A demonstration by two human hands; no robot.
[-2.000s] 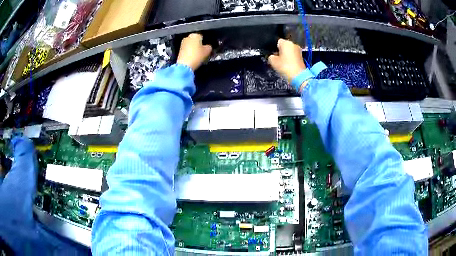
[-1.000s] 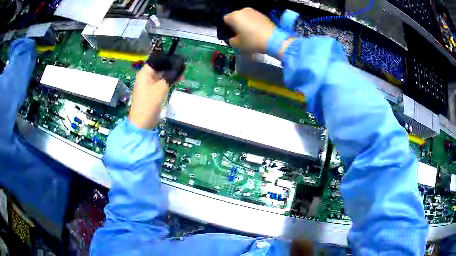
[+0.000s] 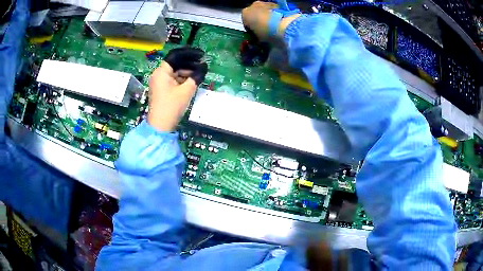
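Note:
A green circuit board (image 3: 233, 169) lies in front of me, crowded with parts, with a long white heatsink bar (image 3: 265, 122) across its middle. My left hand (image 3: 177, 84), with black coverings on its fingers, is over the board's left far part, left of the bar's end; its fingers are curled together and I cannot tell if they hold a part. My right hand (image 3: 259, 24) is at the board's far edge, its dark-covered fingers pointing down to the board; its fingertips are blurred and hidden, so what they hold cannot be told.
Another board (image 3: 69, 116) with a block heatsink (image 3: 127, 21) above a yellow strip (image 3: 126, 44) is at left. The metal rail (image 3: 238, 217) runs along the near edge. Bins of blue parts (image 3: 416, 53) are at far right. Another person's blue sleeve (image 3: 13, 58) is at the left edge.
Both hands have come down from the bins to the board, and the view has turned and tilted down. Since one second ago, my left hand has shifted slightly right in the picture.

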